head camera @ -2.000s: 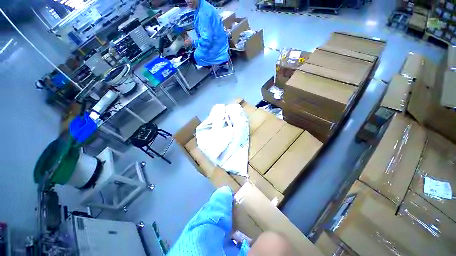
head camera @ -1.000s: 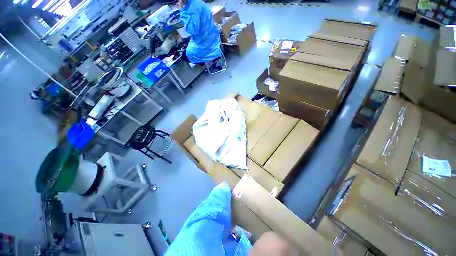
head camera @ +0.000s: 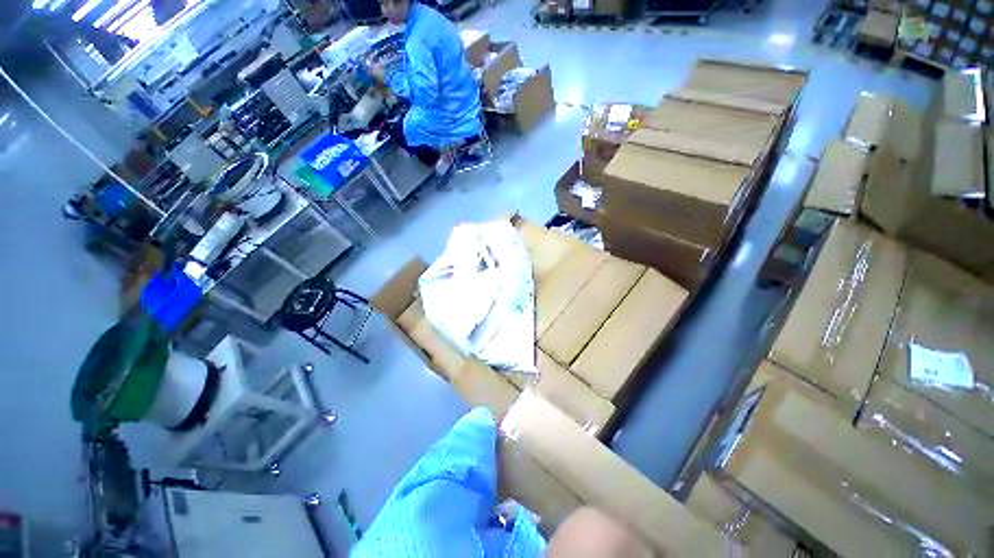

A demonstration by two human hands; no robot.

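Note:
A blue smock sleeve [head camera: 436, 496] reaches in at the bottom centre. Beside its cuff is a bare, blurred rounded shape, apparently part of my left hand [head camera: 594, 536], cut off by the bottom edge. Its fingers and any hold are hidden. My right hand cannot be seen. A brown carton [head camera: 578, 463] lies just beyond the sleeve and hand; whether the hand touches it is unclear. Behind it, a crumpled white sack [head camera: 480, 289] lies on the left part of a group of closed cartons [head camera: 627, 327].
Taped cartons [head camera: 834, 436] with a white label are stacked at right. A long carton row [head camera: 698, 142] stands behind. At left are a black stool [head camera: 311, 303], a wheeled white stand [head camera: 256, 414], a green bowl [head camera: 118, 376] and workbenches. A person in blue [head camera: 438, 82] sits at the back.
The view shifts slightly, with the cartons and sack a little further left than two seconds ago. The seated person's arm and head position differ slightly. The sleeve and blurred hand stay nearly in place.

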